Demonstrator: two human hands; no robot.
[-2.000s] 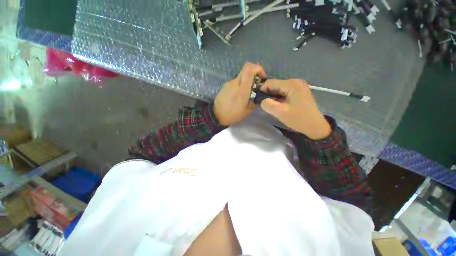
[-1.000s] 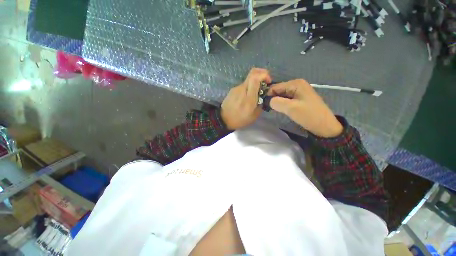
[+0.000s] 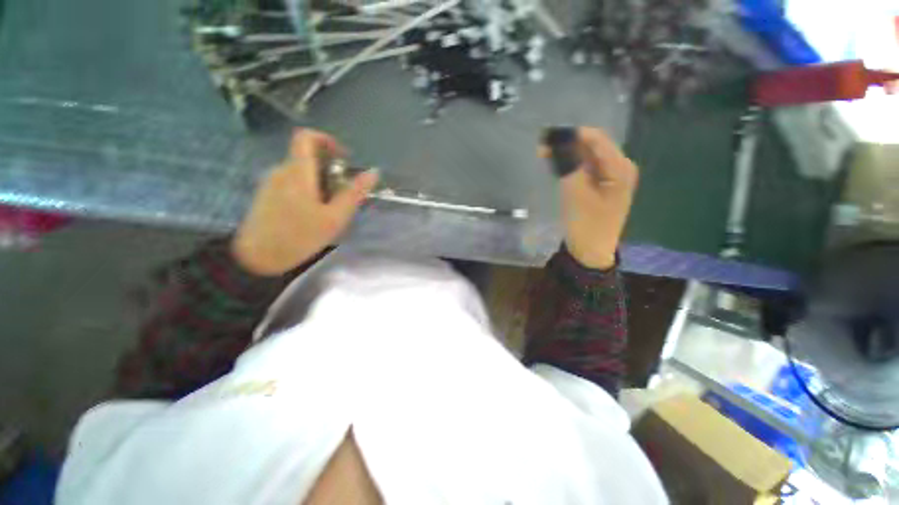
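The frame is blurred. My left hand (image 3: 306, 202) grips a small circuit board (image 3: 338, 178) between thumb and fingers, above the bench's near edge. A white cable (image 3: 434, 203) runs right from the board and ends in a small white plug (image 3: 519, 213). My right hand (image 3: 595, 187) is apart, to the right. Something black wraps or covers its fingertip area; I cannot tell whether it is a held item or a finger cover.
Harnessed boards with white cables (image 3: 340, 59) and short black leads (image 3: 463, 74) lie at the back. A dark lead tangle (image 3: 651, 44), a red bottle (image 3: 803, 85) and another white cable (image 3: 741, 182) are at right. A black fan (image 3: 867, 330) stands at far right.
The view has swung to the right. My right hand has come away from the board and moved right. My left hand still holds the board. The red bottle and fan have come into view.
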